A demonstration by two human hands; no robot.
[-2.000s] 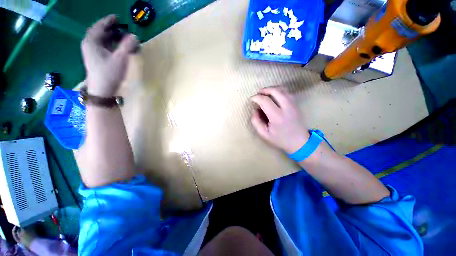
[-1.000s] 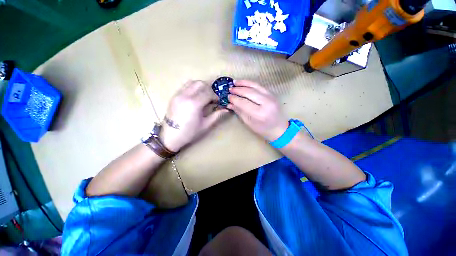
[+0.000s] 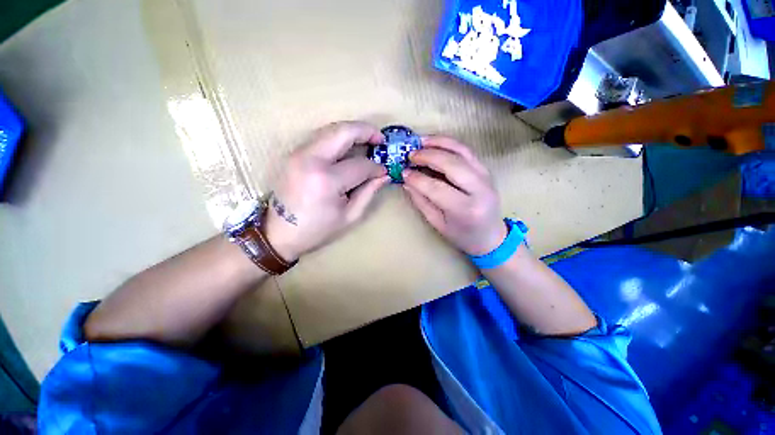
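A small round unit (image 3: 396, 146), dark with white and silver spots, is held above the tan cardboard. A small green patch (image 3: 396, 171) shows at its lower edge. My left hand (image 3: 327, 183) grips the unit's left side with thumb and fingers. My right hand (image 3: 455, 191) grips its right side the same way. The fingertips hide parts of the unit's rim.
The cardboard sheet (image 3: 365, 289) lies under my hands. A blue bin (image 3: 548, 59) with white pieces (image 3: 484, 42) stands at the upper right. The orange power driver (image 3: 663, 121) lies right of it over a metal box (image 3: 650, 51). Another blue bin (image 3: 8, 140) is cut off at the left edge.
My left hand has come from the upper left to the middle, where both hands now hold the round unit. Since one second ago, the green patch has come into sight and the view has shifted.
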